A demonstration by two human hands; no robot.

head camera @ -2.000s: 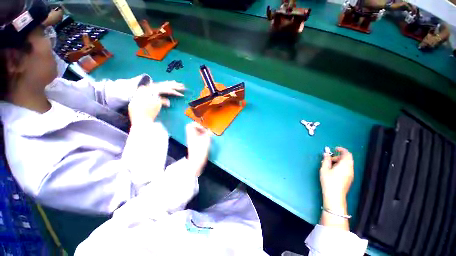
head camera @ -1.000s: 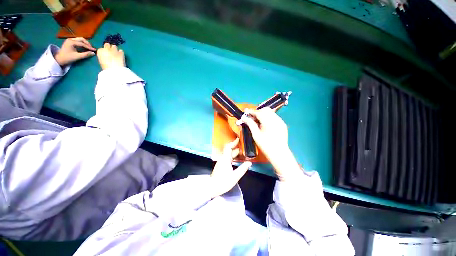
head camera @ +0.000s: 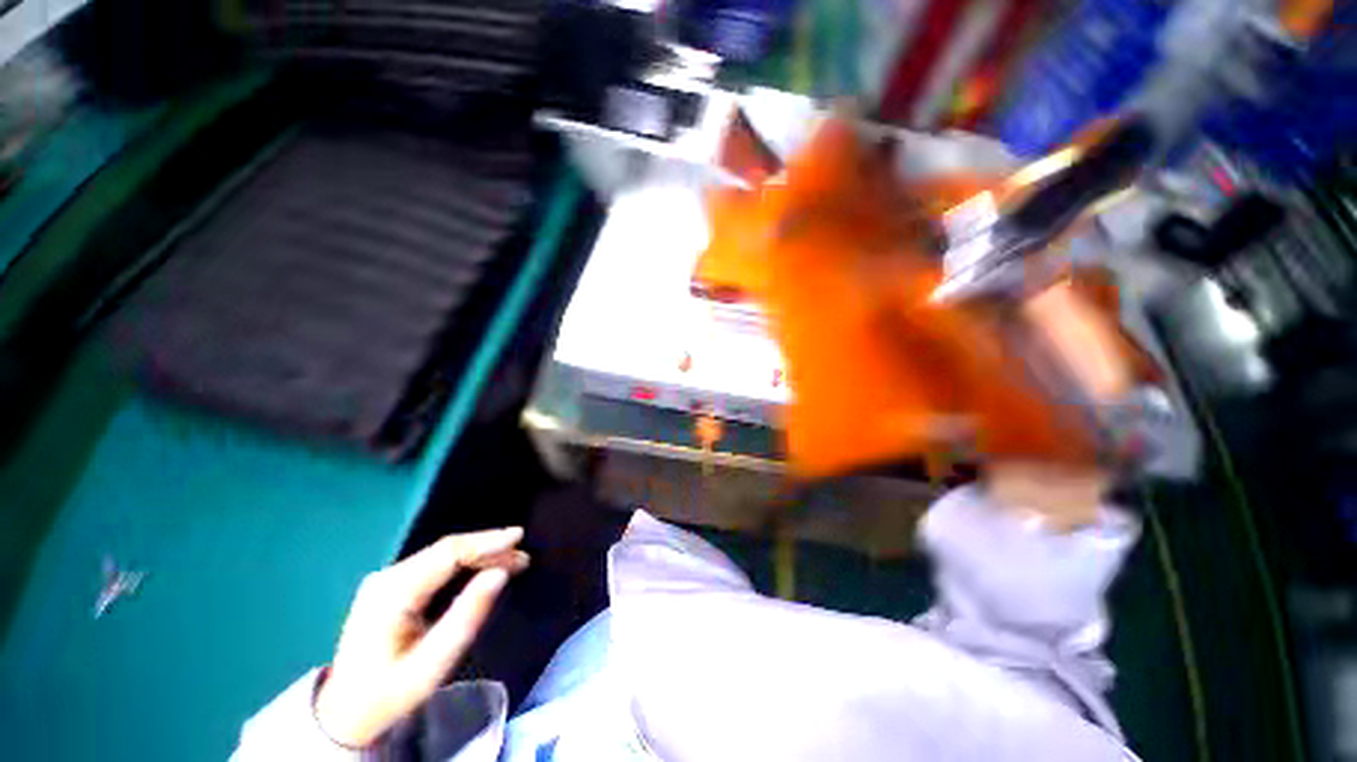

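Observation:
An orange-brown assembly fixture (head camera: 863,313) is held up in front of the machine at the centre right, strongly blurred. A black leg (head camera: 1049,209) with a silvery end shows at its upper right. My right hand (head camera: 1079,350) grips the fixture from its right side, partly hidden by it. My left hand (head camera: 424,633) is at the lower left, off the bench edge, fingers curled and apart, holding nothing. A small silver three-arm hub (head camera: 116,585) lies on the teal mat at the far left.
A black ribbed tray (head camera: 320,283) lies on the teal bench (head camera: 194,506) at the left. A white-grey machine (head camera: 633,320) with red and orange marks on its front stands behind the fixture. Blurred blue and red things are at the top right.
The view has swung right, from the bench to the machine. The fixture has been lifted off the mat in my right hand. My left hand has come away from it.

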